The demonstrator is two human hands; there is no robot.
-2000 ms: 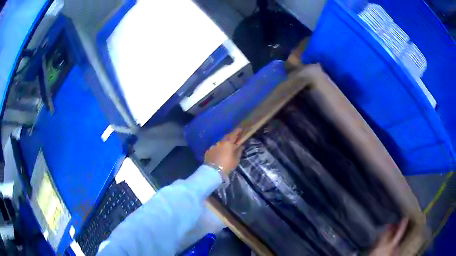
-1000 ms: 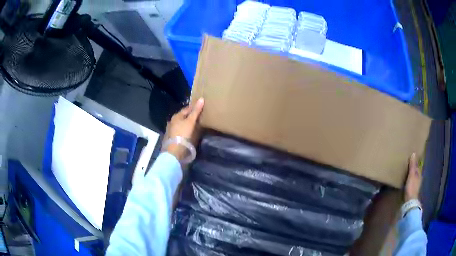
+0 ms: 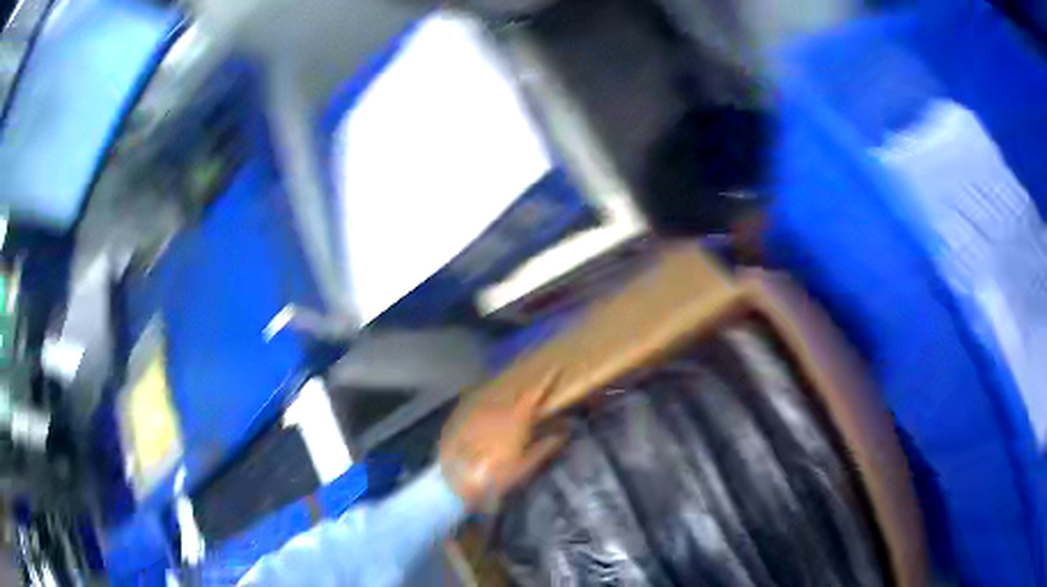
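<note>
The open brown carton (image 3: 649,310) stands at the lower right of the blurred view. Dark bundles in glossy film (image 3: 700,470) lie side by side inside it. My left hand (image 3: 496,441) is at the carton's upper left edge, with its fingers spread over the rim and towards the bundles. Blur hides whether the fingers grip the cardboard. My right hand is not in view. The lower part of the carton is cut off by the picture's edge.
A blue tote (image 3: 850,218) with pale stacked pieces (image 3: 976,206) stands right of the carton. A blue desk (image 3: 230,310) is at the left, with a yellow-and-white sheet (image 3: 149,413). A large white sheet (image 3: 436,161) lies beyond the carton.
The view has swung back towards the desk. The far flap, held up by both hands a second ago, no longer stands raised in view. My right hand has left the picture.
</note>
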